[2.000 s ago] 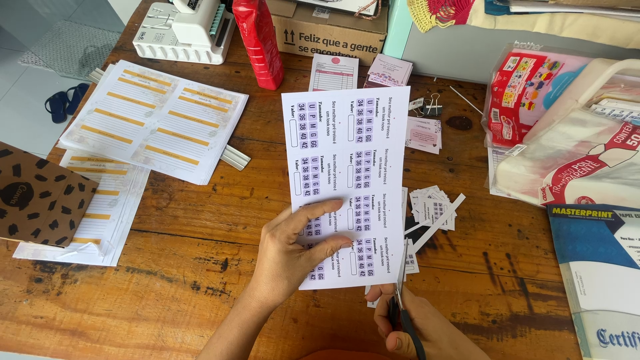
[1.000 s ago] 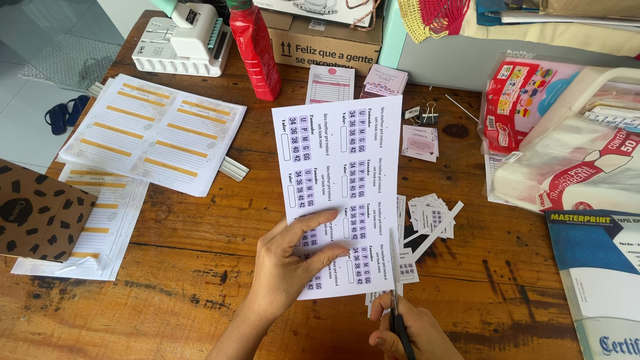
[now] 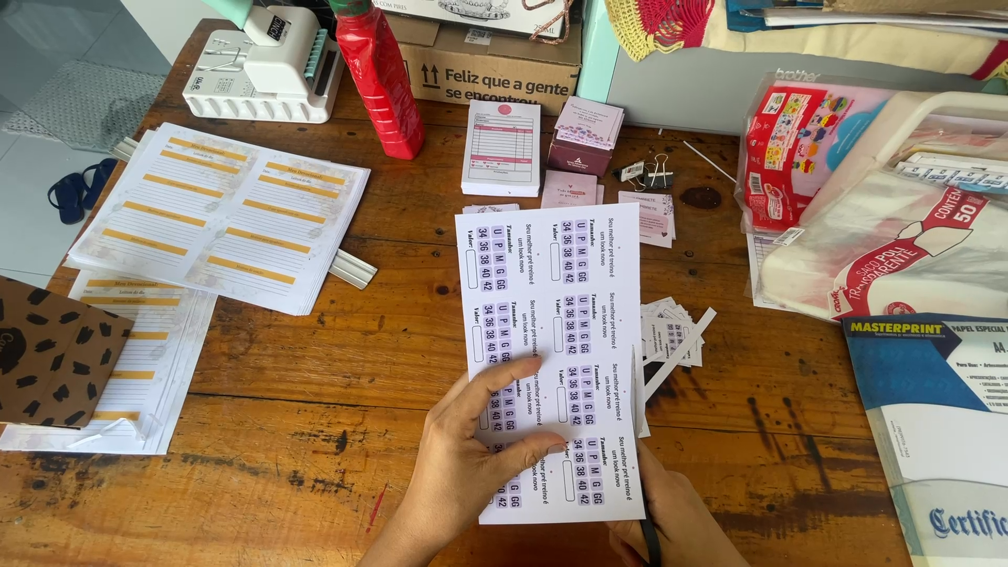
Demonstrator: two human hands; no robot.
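Observation:
My left hand (image 3: 484, 461) holds a white sheet printed with rows of purple size tags (image 3: 551, 260), thumb and fingers over its lower left part. My right hand (image 3: 669, 512) grips a pair of scissors (image 3: 639, 409) with dark handles, partly hidden by the sheet. The visible blade lies along the sheet's right edge, pointing away from me. Just right of the sheet, a thin paper strip (image 3: 681, 354) lies across a small pile of cut tags (image 3: 669, 331) on the wooden table.
Stacks of printed sheets (image 3: 220, 220) and a spotted brown box (image 3: 59, 354) lie left. Behind stand a white device (image 3: 264, 71), a red bottle (image 3: 382, 87), a cardboard box (image 3: 488, 71), an order pad (image 3: 501, 150) and binder clips (image 3: 654, 172). Plastic packages (image 3: 906, 260) fill the right side.
The scissors and my right hand have moved up along the sheet's right edge. The narrow margin strip that showed beyond the blades is now mostly out of sight.

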